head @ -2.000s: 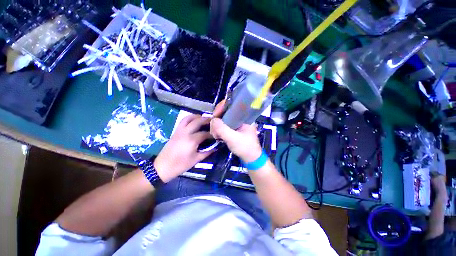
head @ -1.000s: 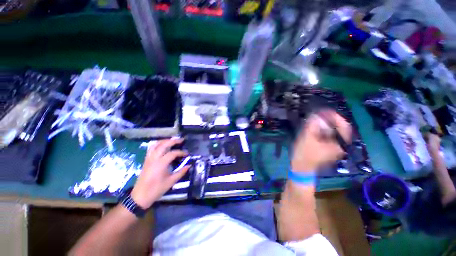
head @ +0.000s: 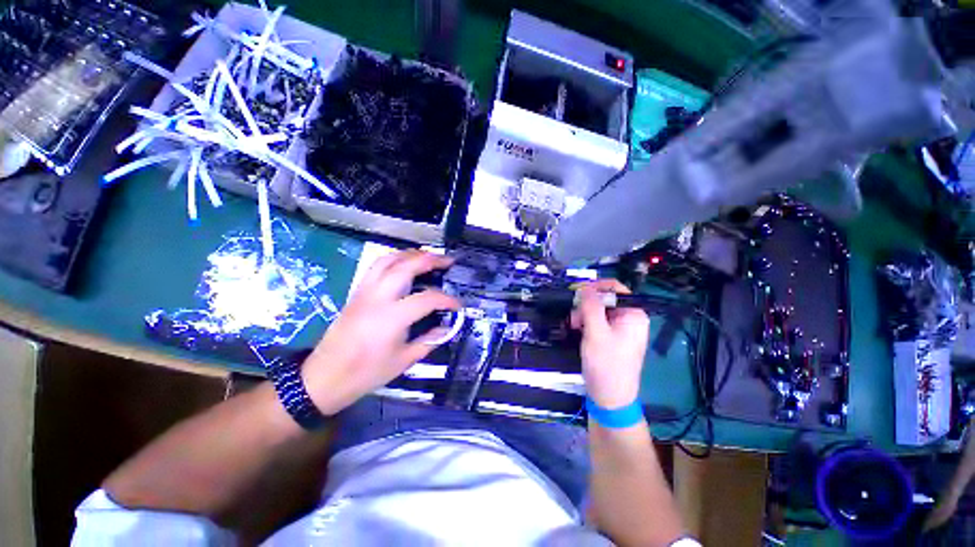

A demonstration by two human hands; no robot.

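Observation:
The dark assembly fixture (head: 476, 353) lies on a black-and-white board in front of me. My left hand (head: 369, 326) is at its left side, fingers bent over the edge, with a white curved piece by the thumb. Whether it grips anything is hidden. My right hand (head: 613, 340) is at the fixture's right side, thumb and finger pinched on a small part, too small to name. The grey electric screwdriver (head: 738, 139) hangs above and right of the fixture, out of both hands.
The screw feeder (head: 551, 134) stands behind the fixture. Left of it are a box of small black parts (head: 385, 144) and a box of white strips (head: 241, 107). A glittering pile (head: 257, 288) lies left. Black cables (head: 700, 369) and a tray of wired components (head: 786, 321) are right.
My right hand let go of the screwdriver, went right to the wired components, and is now back at the fixture with a small part. My left hand stays at the fixture.

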